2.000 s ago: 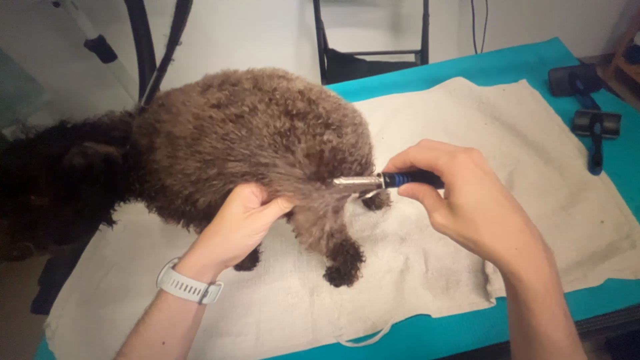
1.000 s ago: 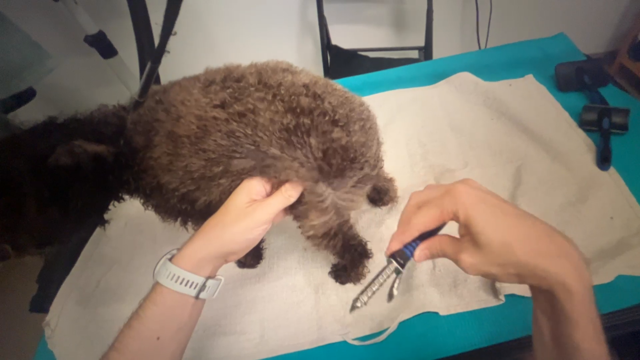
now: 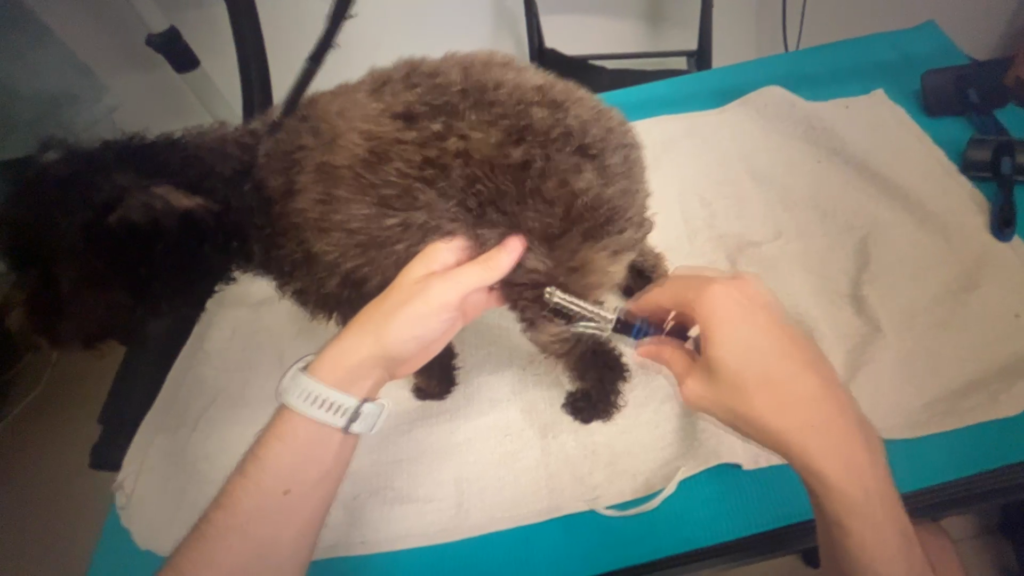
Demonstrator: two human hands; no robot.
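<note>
A curly brown dog (image 3: 464, 152) stands on a cream towel (image 3: 448, 488), its dark head at the far left. My left hand (image 3: 436, 300) rests against the dog's flank and upper hind leg, thumb raised along the coat; whether it grips any fur cannot be told. In my right hand (image 3: 720, 336) is a grooming tool (image 3: 588, 312) with a metal working end and a dark blue handle. That metal end lies at the near hind leg, just right of my left fingers. Part of the handle is hidden by my right fingers.
The towel covers a teal grooming table (image 3: 952, 456). Two dark slicker brushes (image 3: 1000, 160) lie at its right edge. Behind the table stands a black folding chair (image 3: 616, 68). A black post (image 3: 250, 64) and a dark strap (image 3: 316, 60) rise behind the dog's shoulders.
A second ago the tool pointed down over the towel, away from the dog; now my right hand holds it up at the hind leg. My left hand stays by the flank.
</note>
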